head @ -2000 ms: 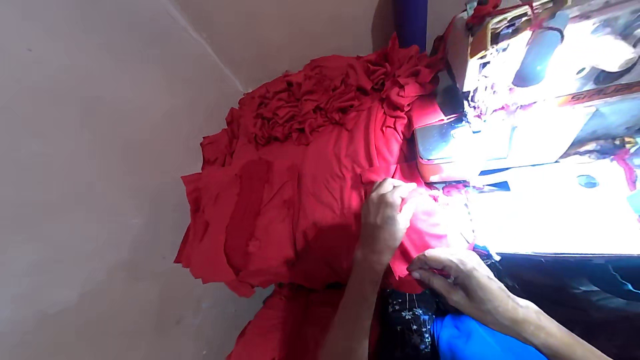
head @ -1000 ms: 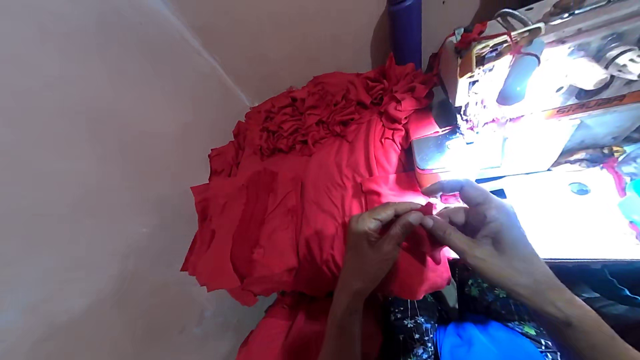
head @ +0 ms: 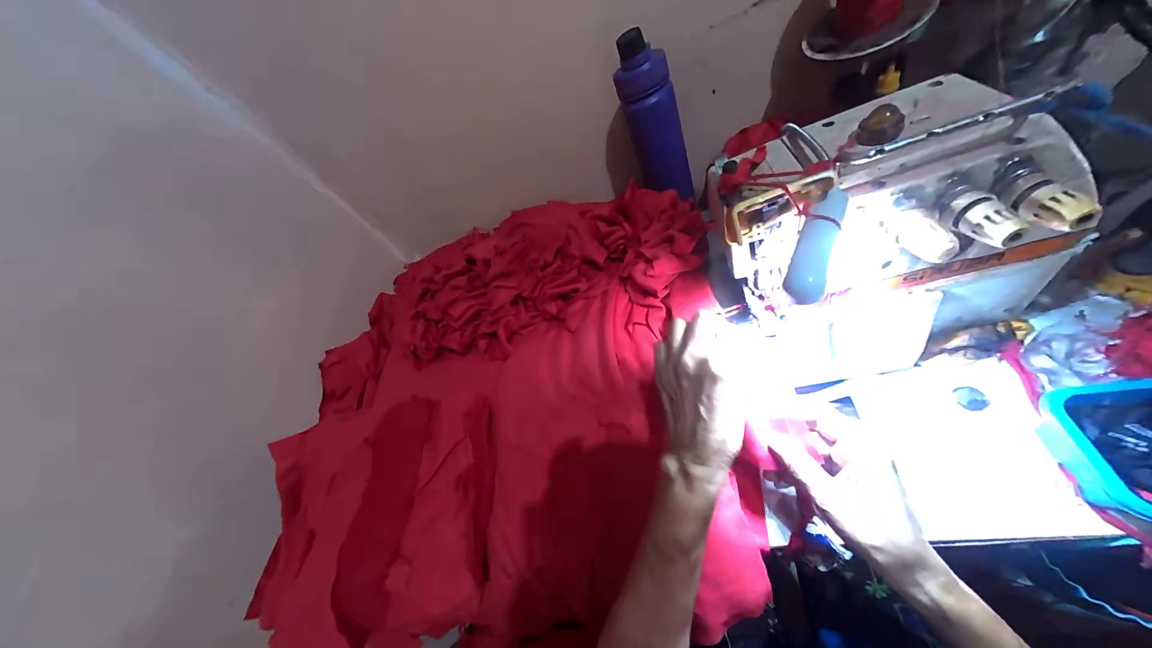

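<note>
A sewing machine (head: 900,225), probably an overlock type, stands at the right under a very bright light. Red fabric (head: 558,396) is spread in layers to its left, with a gathered heap of red pieces behind. My left hand (head: 697,387) lies on the red cloth just in front of the presser foot area, fingers pointing at the machine. Lower right of it, my right hand (head: 846,477) rests by the cloth's right edge, its fingertips washed out by glare. Whether either hand pinches the cloth cannot be seen.
A purple bottle (head: 660,126) stands against the wall behind the fabric. At the right edge is a blue-rimmed tray (head: 1062,441) with dark contents, beside scraps and thread. The white machine table (head: 981,477) ends in a front edge. A red thread cone (head: 868,13) sits at the top.
Both hands were together pinching a piece of red cloth in front of the machine one second ago. Now they are apart, and the left lies flatter, close to the presser foot area. The view has shifted.
</note>
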